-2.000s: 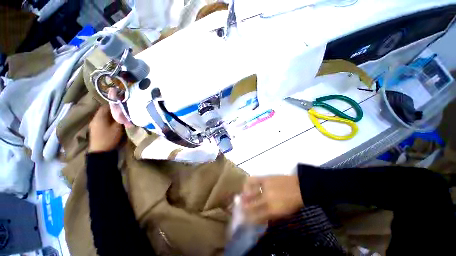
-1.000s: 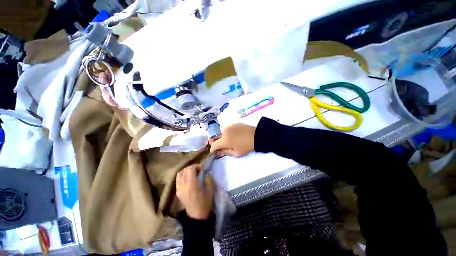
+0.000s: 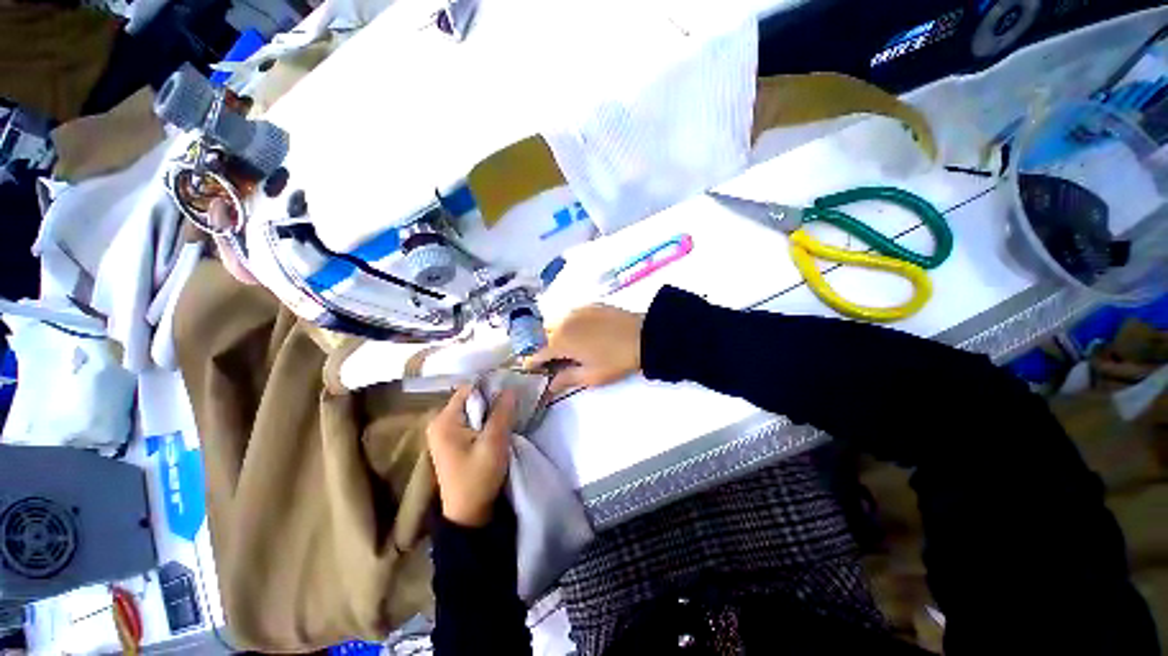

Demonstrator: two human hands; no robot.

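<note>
The khaki-brown garment (image 3: 295, 474) drapes over the table's left part and front edge, with a white band running to the needle. My left hand (image 3: 471, 449) pinches a pale grey cloth piece (image 3: 544, 493) at the garment's edge, just in front of the needle; the piece hangs over the table edge. My right hand (image 3: 592, 349) has its fingertips on the cloth edge beside the grey block of the presser foot (image 3: 524, 329). The needle tip and the cloth under the foot are hidden.
The white sewing machine head (image 3: 397, 141) carries white and brown scraps. A pink and blue snipper (image 3: 651, 262) and green-and-yellow scissors (image 3: 856, 251) lie right of the needle. A clear tub (image 3: 1082, 212) stands at the far right. Pale cloth (image 3: 64, 378) and a grey fan unit (image 3: 64, 519) are at left.
Both hands have come from apart to beside the presser foot. My left hand has moved up from the lower cloth and now pinches the grey piece. The view has shifted slightly.
</note>
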